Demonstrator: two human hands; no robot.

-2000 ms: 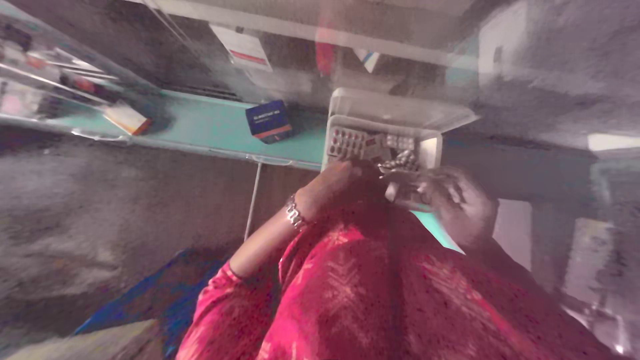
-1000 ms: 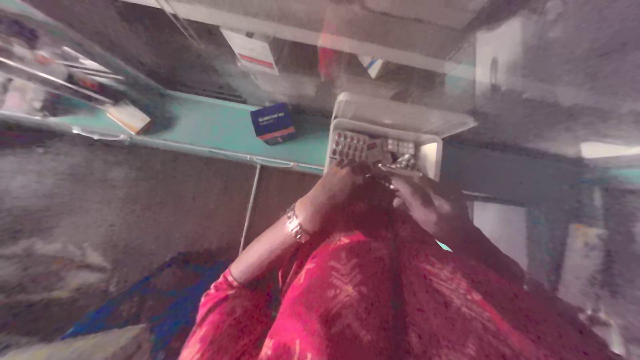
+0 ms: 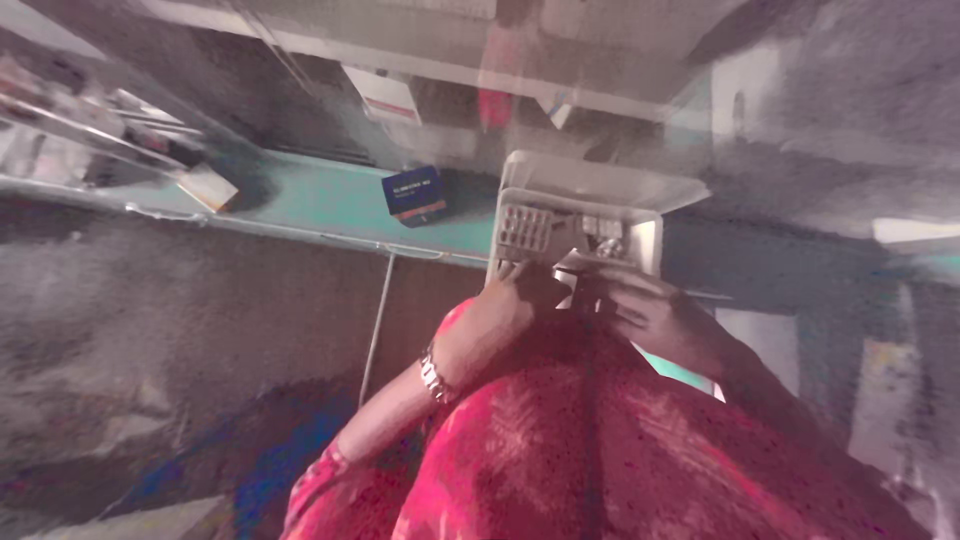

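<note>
A white plastic box (image 3: 655, 247) with its lid (image 3: 600, 180) tipped back stands on the shelf in front of my body. Inside lie a blister pack of capsules (image 3: 525, 227) on the left and more blister packs (image 3: 602, 227) on the right. My left hand (image 3: 506, 304), below a metal-banded wristwatch (image 3: 433, 375), is at the near left edge of the box with fingers curled. My right hand (image 3: 649, 307) is at the near right, fingers bent inward. Between them shows a small pale, shiny piece (image 3: 566, 289), perhaps a blister strip; which hand grips it is unclear.
A dark blue medicine carton (image 3: 414, 196) stands on the turquoise shelf (image 3: 322, 196) left of the box. Farther left lie a white and orange carton (image 3: 208, 187) and clear plastic-wrapped items. A white carton with a red stripe (image 3: 386, 96) is behind. Blue fabric (image 3: 289, 450) lies low on the left.
My right hand was off to the right of the box two seconds ago, with fingers raised; it has come in close to my left hand. The pale piece now shows between them.
</note>
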